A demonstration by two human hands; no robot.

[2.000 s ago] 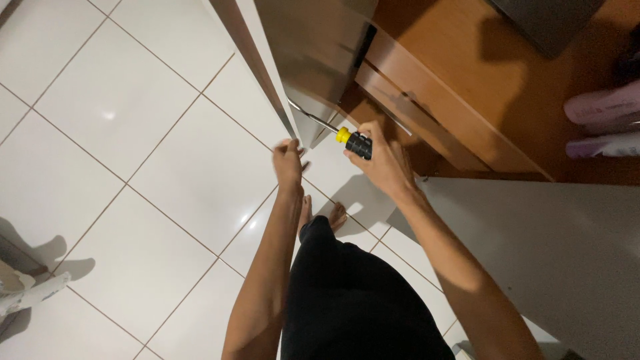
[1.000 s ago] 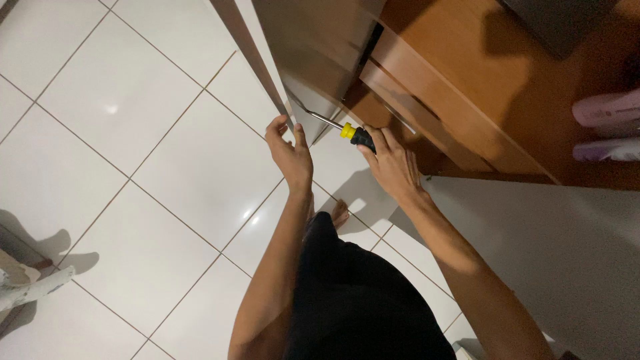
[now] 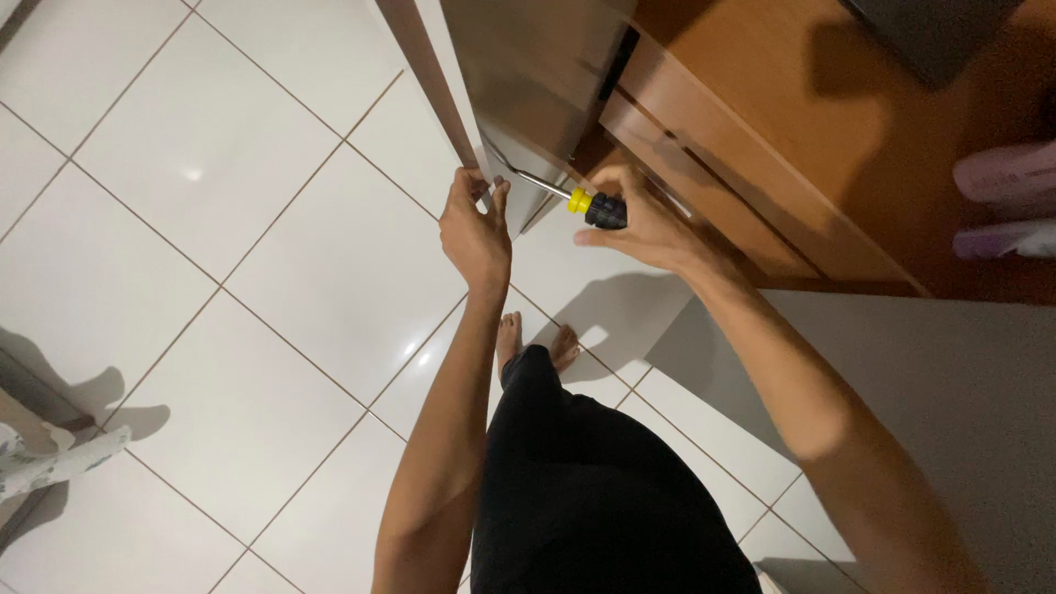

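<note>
A screwdriver (image 3: 605,209) with a black and yellow handle is in my right hand (image 3: 639,219), thumb and fingers around the handle's end. Its metal shaft points up and left to the inner face of a cabinet door (image 3: 536,74); what the tip touches is too small to tell. My left hand (image 3: 478,223) is at the door's pale edge (image 3: 450,49), with thumb and fingers bent about its lower end. Whether those fingers pinch the edge or a small part is hidden.
Wooden drawer fronts (image 3: 726,173) and a brown wooden surface (image 3: 825,107) lie to the right, with pink and purple items (image 3: 1006,173) on it. A grey panel (image 3: 924,371) is below them. White floor tiles (image 3: 206,165) spread to the left, and patterned fabric (image 3: 66,466) shows at lower left.
My right hand's grip on the screwdriver handle has changed; its fingers are spread wider than one second ago. My left hand has moved up to the door's edge since two seconds ago.
</note>
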